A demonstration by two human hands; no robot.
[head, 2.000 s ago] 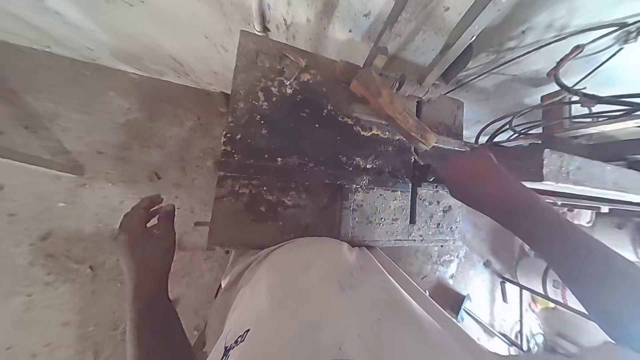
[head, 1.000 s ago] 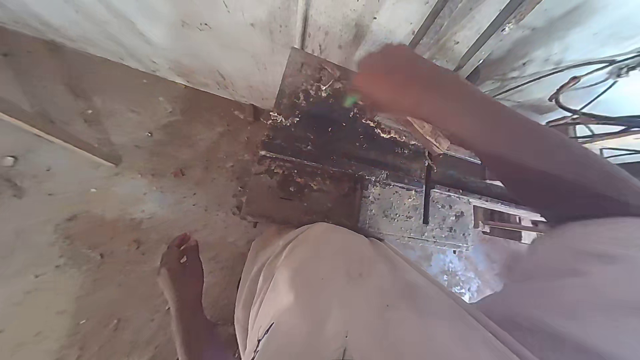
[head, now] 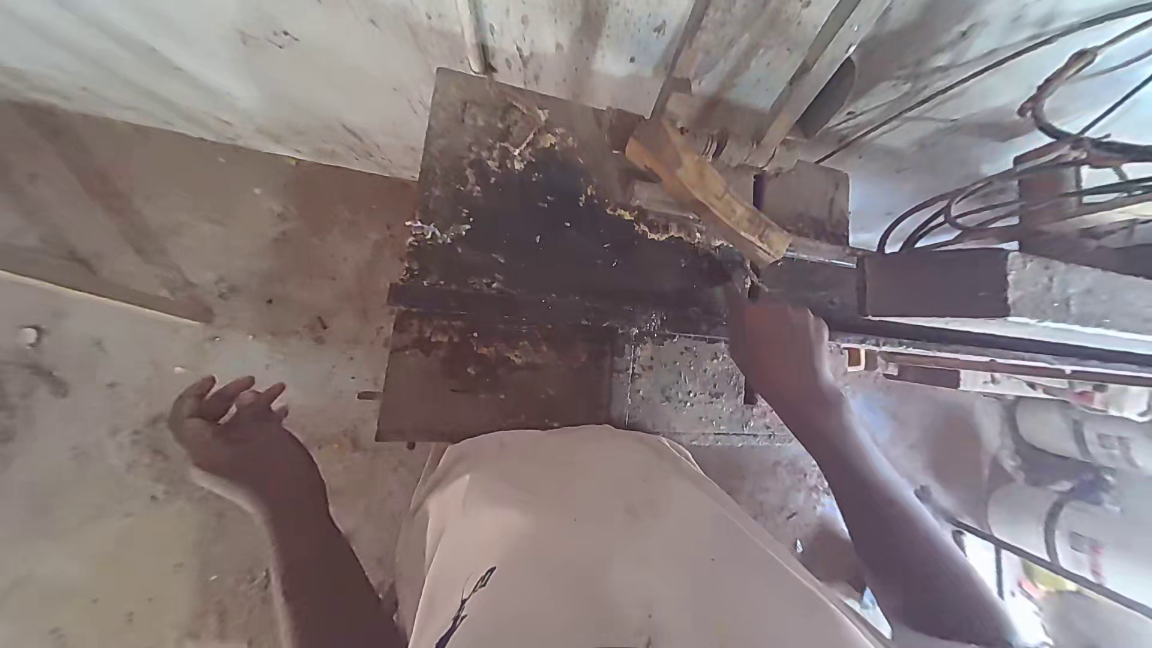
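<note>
My left hand [head: 238, 432] hangs over the floor at the left, palm up, its fingers loosely curled and apart with nothing in them. My right hand [head: 778, 337] is at the right part of a dark, grimy work surface [head: 504, 387], below the lower end of a curved wooden piece [head: 706, 189]. Its fingers are curled, and what they may hold is hidden. A thick black residue [head: 558, 243] with yellowish crumbs covers the middle of the surface. A thin dark bar [head: 750, 389] shows just left of my right wrist.
A stained wall [head: 297, 81] runs along the top. Black cables [head: 954, 207] loop at the upper right. A long dark metal rail [head: 936, 337] extends right beside a rectangular block [head: 936, 283]. White containers [head: 1035, 504] stand at the lower right.
My right hand has come down from the upper part of the work surface, where it was a second ago, to its right side. The left hand stays over the floor.
</note>
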